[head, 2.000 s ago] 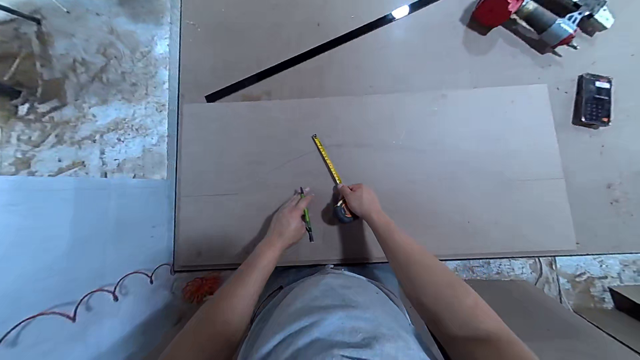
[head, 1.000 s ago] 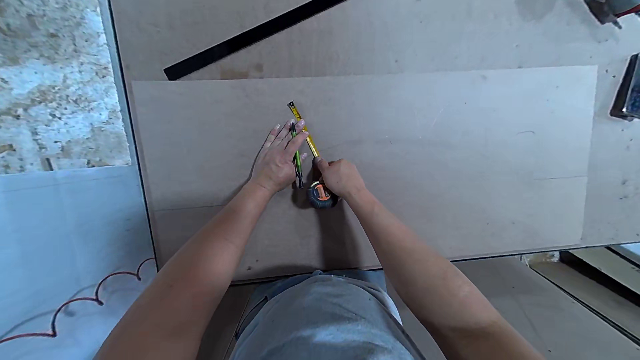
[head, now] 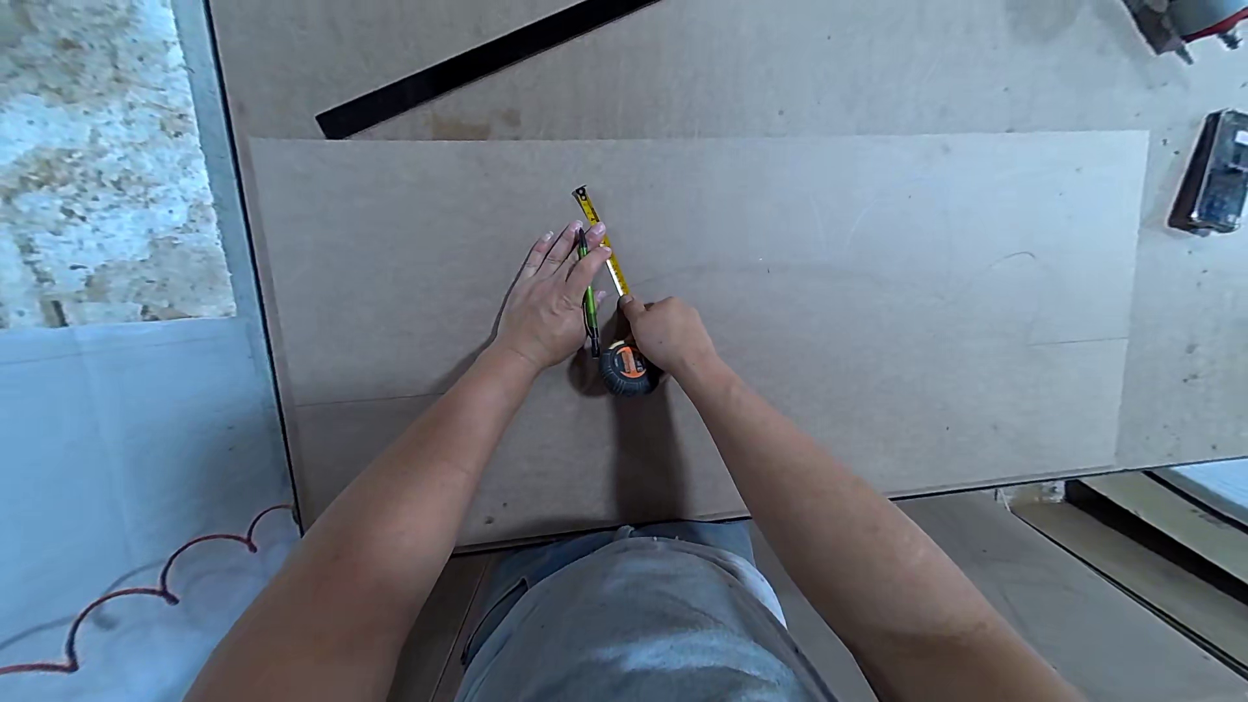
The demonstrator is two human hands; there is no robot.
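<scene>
My left hand [head: 558, 302] lies over a pale flat board [head: 829, 390], its fingers pointing up and away, with a green and black pen [head: 589, 302] held along its thumb side. My right hand [head: 670, 334] grips a tape measure, whose black and orange case [head: 629, 368] shows below the fingers. A short length of yellow blade [head: 616, 272] runs from it, up and to the left, past my left fingertips. The blade's hooked end lies above the board's surface area, away from the board's edges.
Beyond the board a black flat strip [head: 468, 76] lies slanted on the worktable [head: 741, 68]. At the right are a dark boxy object [head: 1212, 175] and part of a metal and red tool [head: 1194, 21]. A red coiled hose [head: 117, 593] hangs at the lower left.
My left hand has moved from beside the tape case up to the blade, with the pen still in it. The view has shifted and come closer to the board.
</scene>
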